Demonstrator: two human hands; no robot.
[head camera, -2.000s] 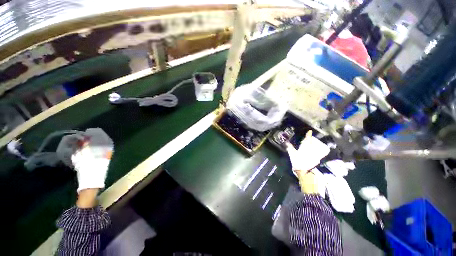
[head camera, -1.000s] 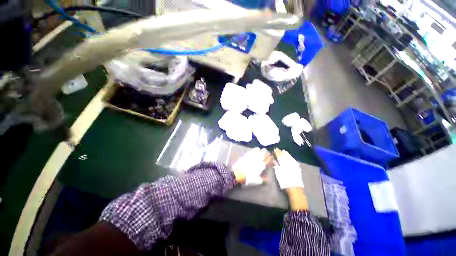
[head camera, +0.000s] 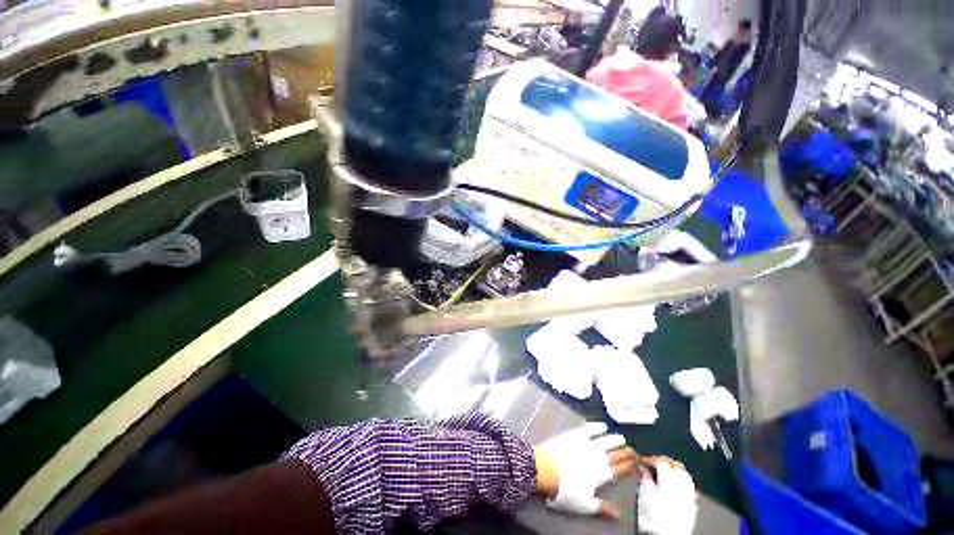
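My left hand (head camera: 586, 467), in a white glove with bare fingertips, reaches across to the lower right over the grey mat (head camera: 539, 514). Its fingers are apart and no object shows in it. My right hand (head camera: 666, 498), also gloved, is close beside it near the lower edge. Its fingers are bent, and whether it holds something small between the fingertips cannot be made out. White covers (head camera: 625, 384) lie in a group just beyond my hands. Smaller white parts (head camera: 706, 402) lie to their right.
The dark screwdriver (head camera: 413, 99) and its pale arm (head camera: 617, 297) cross the view in front. A corded white unit (head camera: 280, 209) lies on the green belt. A cream box (head camera: 586, 157) stands behind the bench. Blue bins (head camera: 853, 460) are at right. A person in pink (head camera: 643, 86) is beyond.
Both hands first moved together over the mat, the left coming across from the belt. Since one second ago they remain close together, while the view has swung left, showing the belt and screwdriver.
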